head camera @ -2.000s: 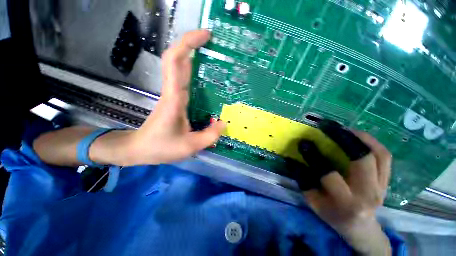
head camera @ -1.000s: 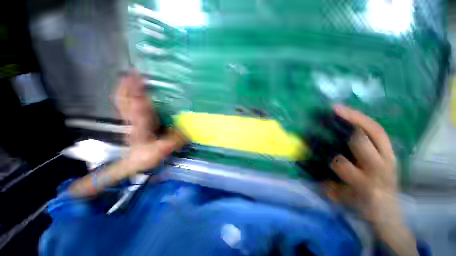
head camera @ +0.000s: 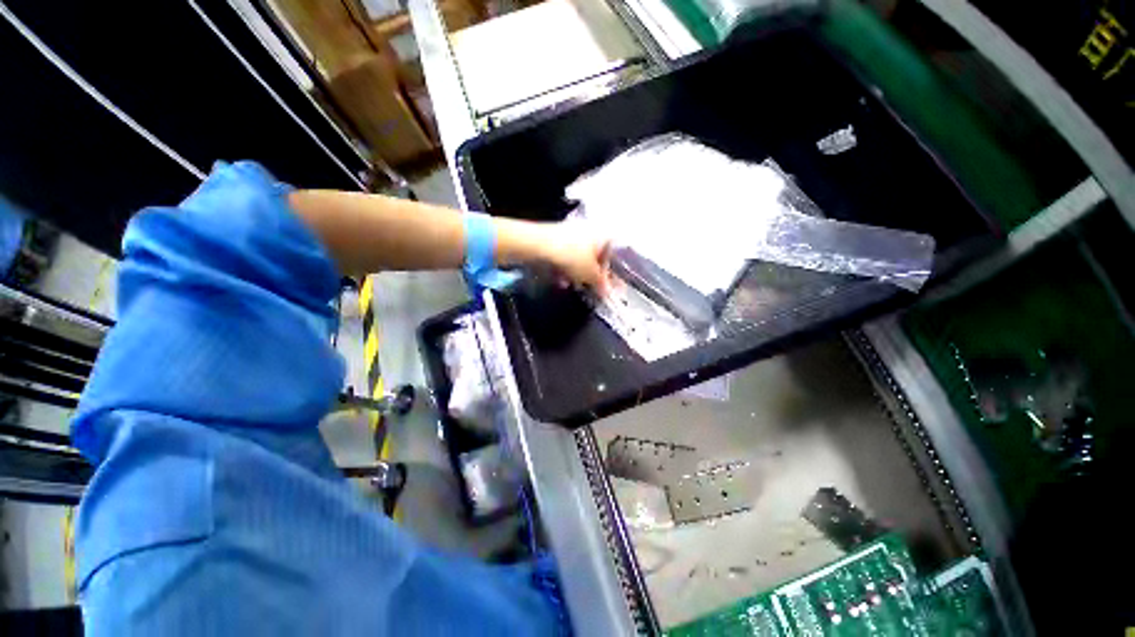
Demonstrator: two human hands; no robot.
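Note:
My left hand [head camera: 583, 255], with a light blue band at the wrist, reaches into the large black tray [head camera: 554, 396] at its left side. Its fingers are at the edge of crinkled clear and whitish plastic bags [head camera: 685, 205]; a clear fold lies just right of the fingertips. Whether the fingers grip it is unclear. A flat clear bag [head camera: 853, 249] extends to the right within the tray. My right hand is out of the picture. The corner of the green circuit board [head camera: 846, 597] shows at the bottom right.
Perforated pieces [head camera: 709, 494] and a dark piece [head camera: 840, 513] lie on the line surface between tray and board. A smaller black bin with bags [head camera: 471, 411] stands lower, left of the line. Yellow-black floor tape [head camera: 371, 336] and black racks are at left. Green-lined shelving [head camera: 1021, 373] is at right.
The view has swung from the board to the black tray. My left hand has left the yellow sheet on the board and is among the bags. My right hand and the sheet have gone out of view.

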